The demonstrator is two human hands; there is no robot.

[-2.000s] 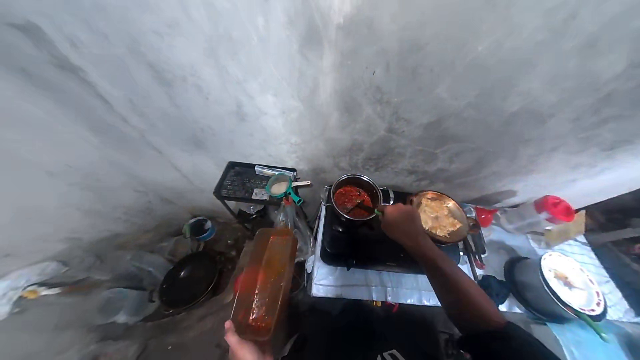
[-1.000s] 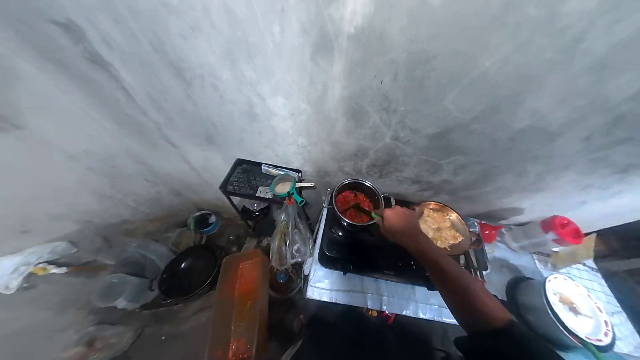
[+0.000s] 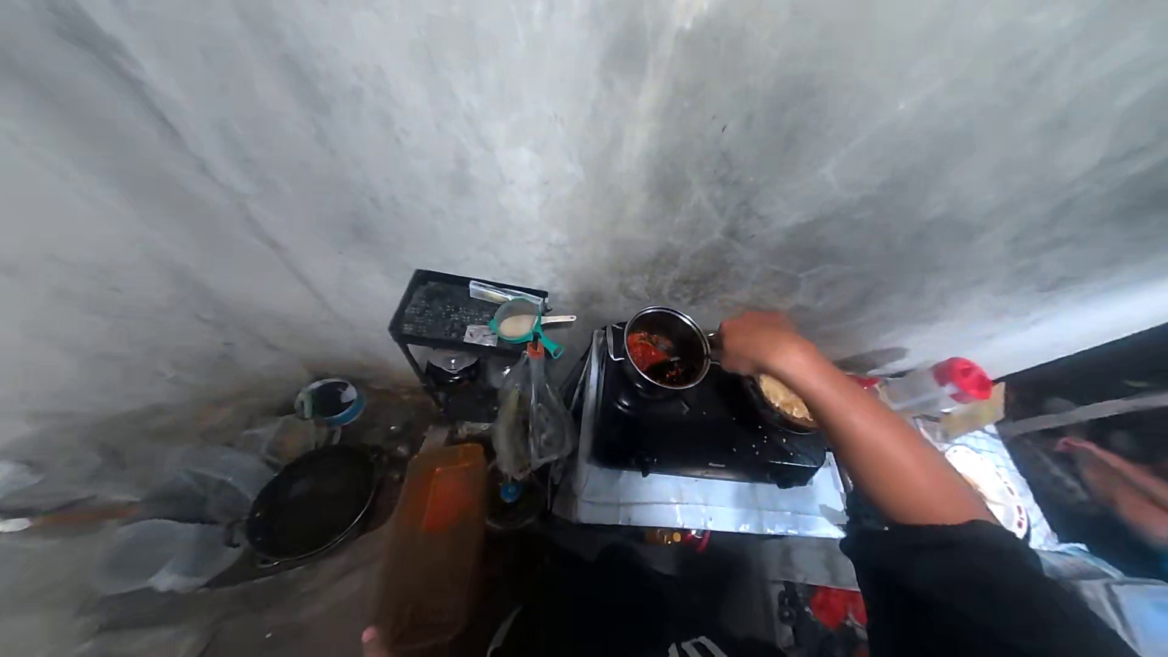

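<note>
My right hand (image 3: pixel 756 342) is closed at the right-hand handle of a steel pot (image 3: pixel 671 313), which stands tilted on the left part of a black gas stove (image 3: pixel 712 447). Red sauce (image 3: pixel 648 349) lies in the pot, mostly toward its left side. Just beyond my right forearm, a pan of pale food (image 3: pixel 787 400) sits on the stove's right part, partly hidden. Low in the view, my left hand (image 3: pixel 371 639) shows only a fingertip against a long orange-tinted plastic container (image 3: pixel 433 547), which has red residue inside.
A black rack (image 3: pixel 438 310) with a green-rimmed strainer (image 3: pixel 518 321) stands left of the stove, and plastic bags (image 3: pixel 532 420) hang from it. A black wok (image 3: pixel 315 502) lies lower left. Clear jars with red lids (image 3: pixel 963 379) stand at the right, where part of another person (image 3: pixel 1122 479) shows.
My right hand has left the green-handled utensil and moved to the pot's handle. The pot is more tilted, and its sauce has shifted left. The plastic container was held farther right two seconds ago.
</note>
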